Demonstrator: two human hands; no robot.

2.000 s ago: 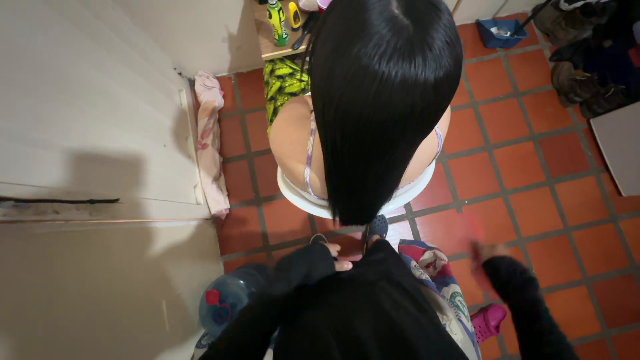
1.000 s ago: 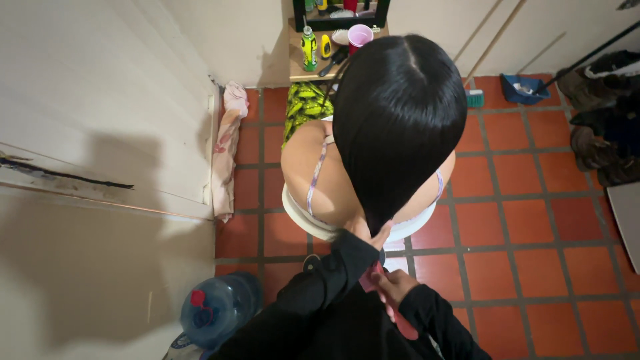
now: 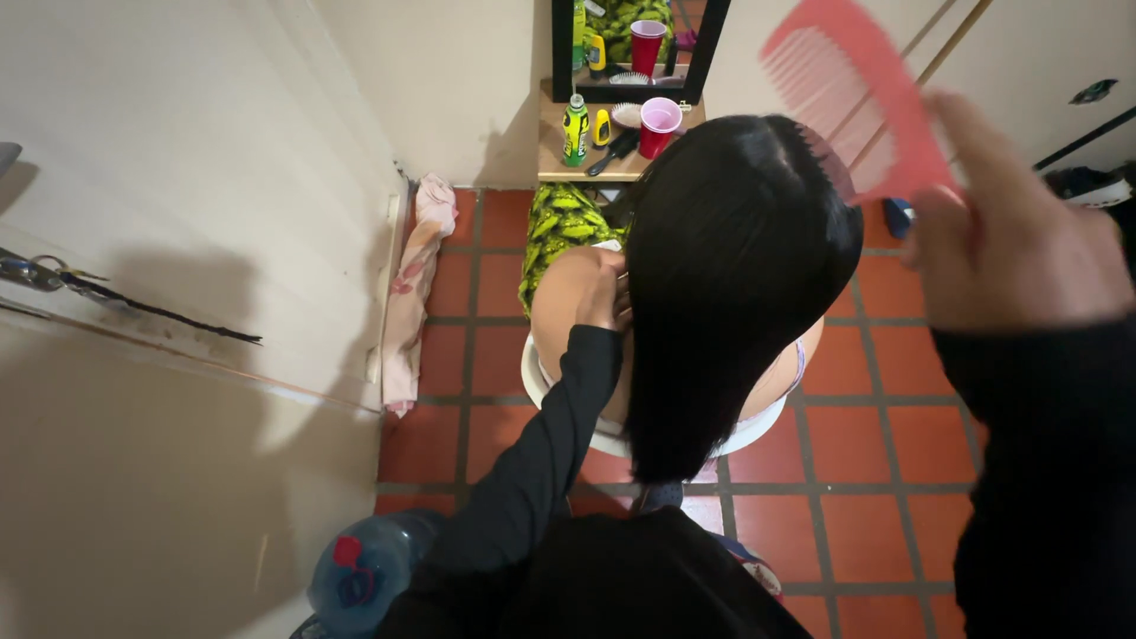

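Note:
A person with long, straight black hair [image 3: 719,293] sits on a white seat [image 3: 754,435], seen from above and behind. Raised at the upper right, my right hand [image 3: 1012,222], blurred, grips a pink wide comb [image 3: 905,98] by its handle end. The comb's teeth point left and overlap the crown of the head in view; whether they touch the hair is unclear. My left hand [image 3: 605,288] rests at the person's left shoulder beside the hair's edge, its fingers partly hidden behind the hair, so its hold cannot be told.
Ahead, a wooden shelf [image 3: 555,146] under a black-framed mirror [image 3: 562,53] bears a green bottle [image 3: 575,130], a red cup [image 3: 658,129], a yellow container [image 3: 602,129] and hairbrushes [image 3: 614,153]. A large water bottle [image 3: 364,568] stands lower left. A rolled cloth [image 3: 413,302] lies by the door.
My right hand has risen with the comb from the hair's lower end to beside the crown. My left hand has moved from the gathered lower hair up to the shoulder, and the hair hangs looser.

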